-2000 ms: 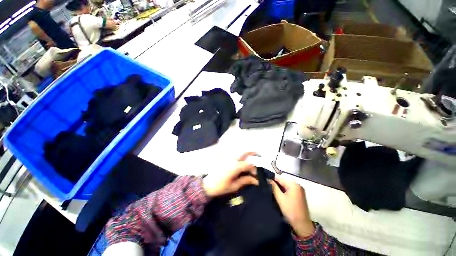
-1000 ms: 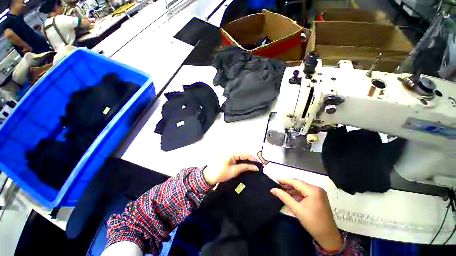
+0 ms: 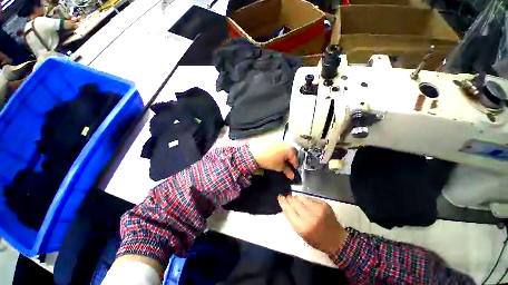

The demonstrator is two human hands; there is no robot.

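A black cloth piece (image 3: 257, 195) lies on the white table at the left front of the sewing machine's needle area, its right edge near the presser foot (image 3: 313, 160). My left hand (image 3: 276, 157) holds its upper right edge with bent fingers close to the foot. My right hand (image 3: 311, 220) has its fingertips on the cloth's lower right edge. The left sleeve hides part of the cloth. Whether the cloth's edge is under the foot cannot be told.
A stack of black pieces (image 3: 174, 146) with a pale tag and a dark grey cloth pile (image 3: 259, 92) lie beyond my left arm. A blue crate (image 3: 120, 119) stands left. Another black piece (image 3: 392, 189) lies under the machine arm (image 3: 412, 122). Cardboard boxes (image 3: 390, 28) stand behind. A person (image 3: 42, 33) is far left.
Both hands have moved the black cloth from near my lap up onto the table, to the machine's needle area. The view has shifted to the right.
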